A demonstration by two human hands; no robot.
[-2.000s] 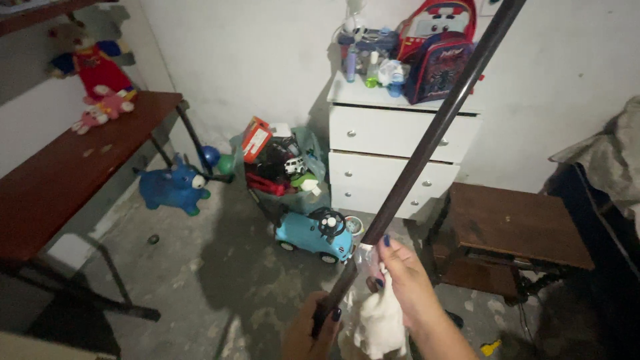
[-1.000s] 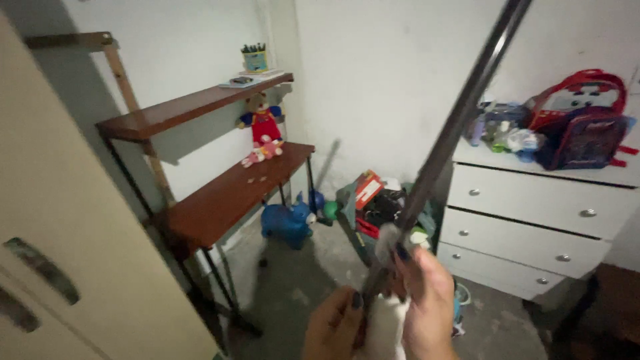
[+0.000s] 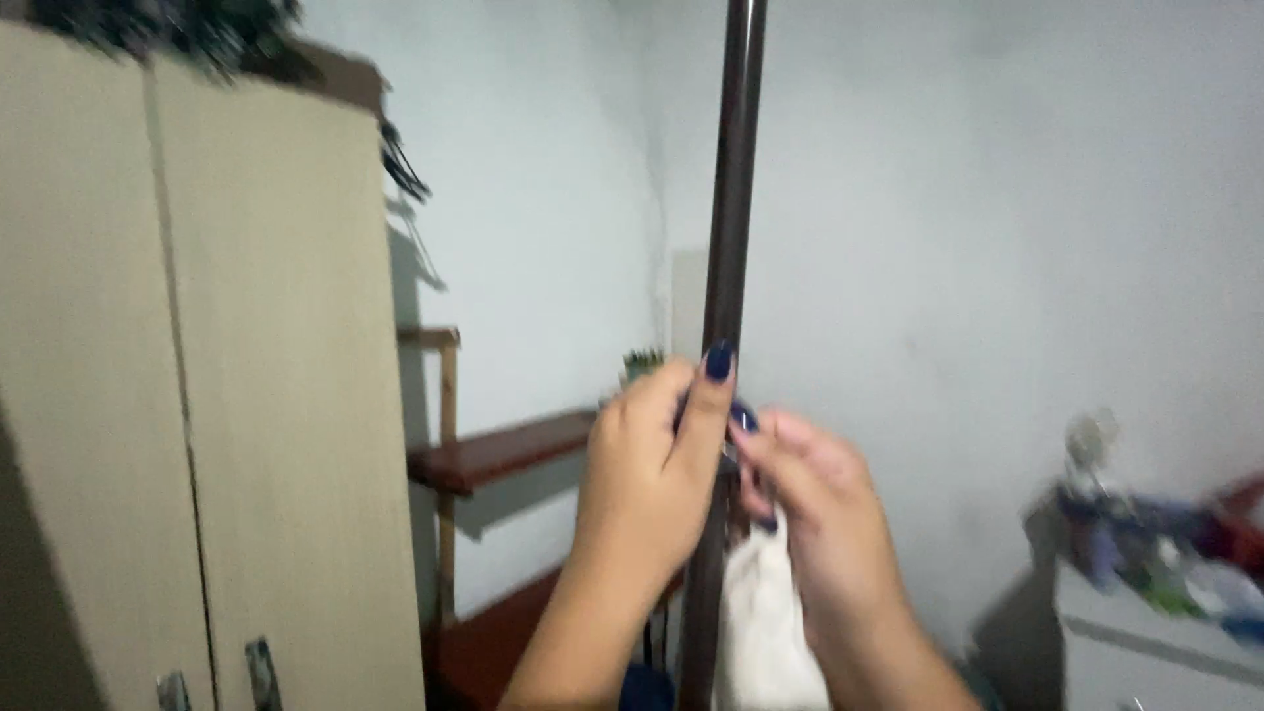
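A long dark metal pole stands nearly upright in the middle of the head view. My left hand is closed around it, the thumb lying along its front. Just to the right, my right hand pinches something small against the pole, with fingertips close to the left thumb; the fingers hide what it is. A white cloth hangs below the right hand's fingers, beside the pole.
A beige wardrobe fills the left side, with dark items on top. Behind my left hand is a reddish-brown shelf on a wooden upright. At the lower right, a white chest of drawers holds bottles and other items.
The view has swung up and left, bringing the wardrobe in. The pole now stands closer to upright, and my left hand has moved up it, level with the right hand.
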